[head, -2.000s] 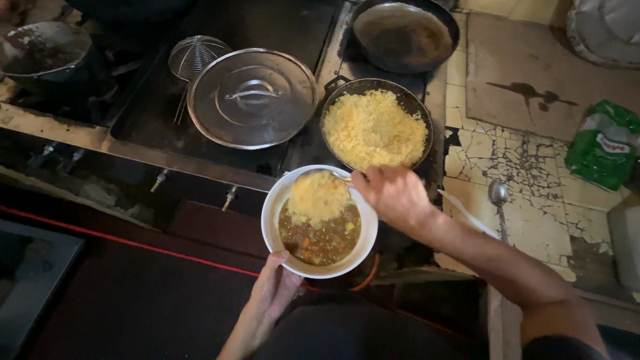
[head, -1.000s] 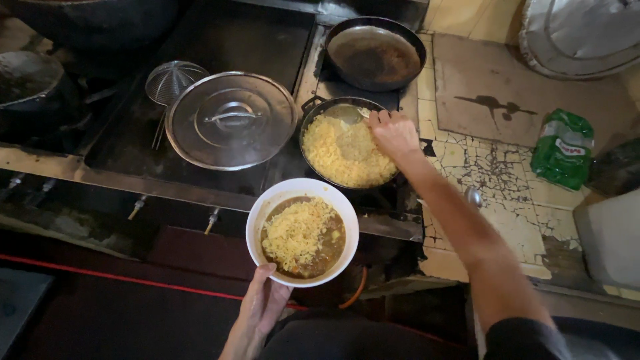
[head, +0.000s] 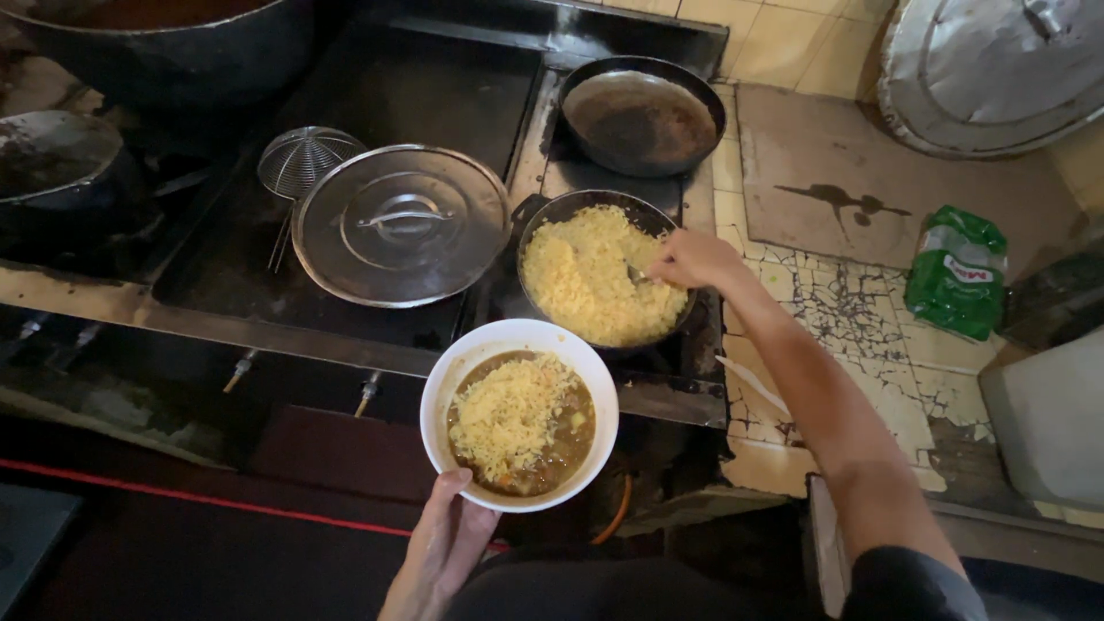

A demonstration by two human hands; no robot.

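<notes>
My left hand (head: 453, 526) grips the lower rim of a white bowl (head: 434, 414), thumb on the edge. Brown stew with vegetable pieces (head: 573, 431) fills the bowl, and a heap of yellow rice (head: 509, 418) lies on it. My right hand (head: 694, 259) holds a metal spoon (head: 636, 274), whose end is sunk in the yellow rice (head: 578, 276) of a black pan (head: 535, 207) on the stove. The bowl is just in front of this pan, at its lower left. Most of the spoon is hidden by the rice and my fingers.
A metal lid (head: 401, 226) and a wire skimmer (head: 309, 162) lie on the griddle (head: 431, 95). Behind the rice is an empty dark pan (head: 642, 116). Large pots (head: 164, 60) stand at left. A green plastic package (head: 957, 272) and a large lid (head: 992, 78) are at right.
My right hand has gone from over the bowl to the rice pan, where it stays with the spoon. The rice in the bowl now forms a loose heap on the stew.
</notes>
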